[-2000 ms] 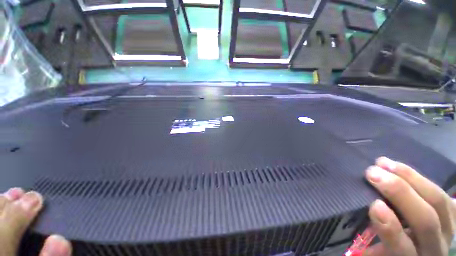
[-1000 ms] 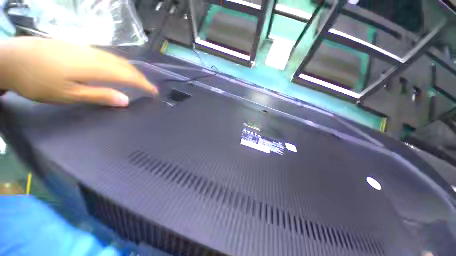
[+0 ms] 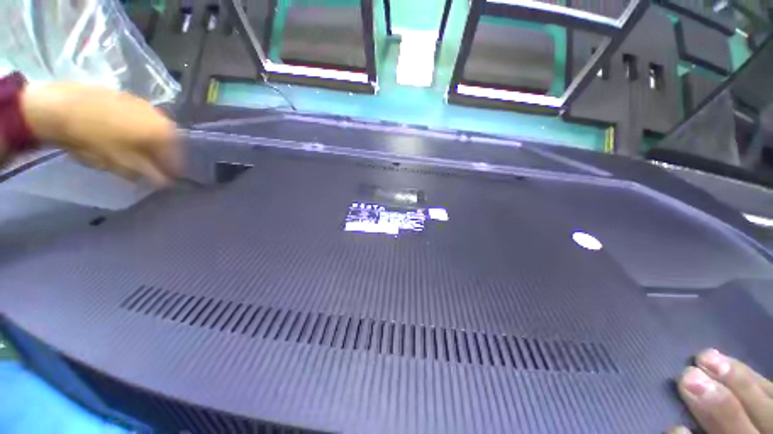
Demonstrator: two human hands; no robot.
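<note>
The black back of a large television [image 3: 339, 271] fills most of the view, with a strip of vent slots across it. A white printed rating label [image 3: 386, 218] and a small white oval sticker [image 3: 586, 241] are on it. My left hand [image 3: 110, 131] is blurred over the far left part of the set, near a dark recess; whether it holds anything cannot be told. My right hand [image 3: 729, 394] is cut off by the right edge of the picture, its fingertips resting on the near right part of the back.
Clear plastic film [image 3: 93, 51] is bunched at the top left. Beyond the set are black frames with pale metal edges [image 3: 318, 75] over a green floor. Another dark glossy panel [image 3: 720, 127] is at the upper right. Blue clothing [image 3: 51, 403] shows at the lower left.
My view has swung back more level after tilting. My left hand, at the near left edge two seconds ago, is now over the far left. The red thing near my right hand is out of sight.
</note>
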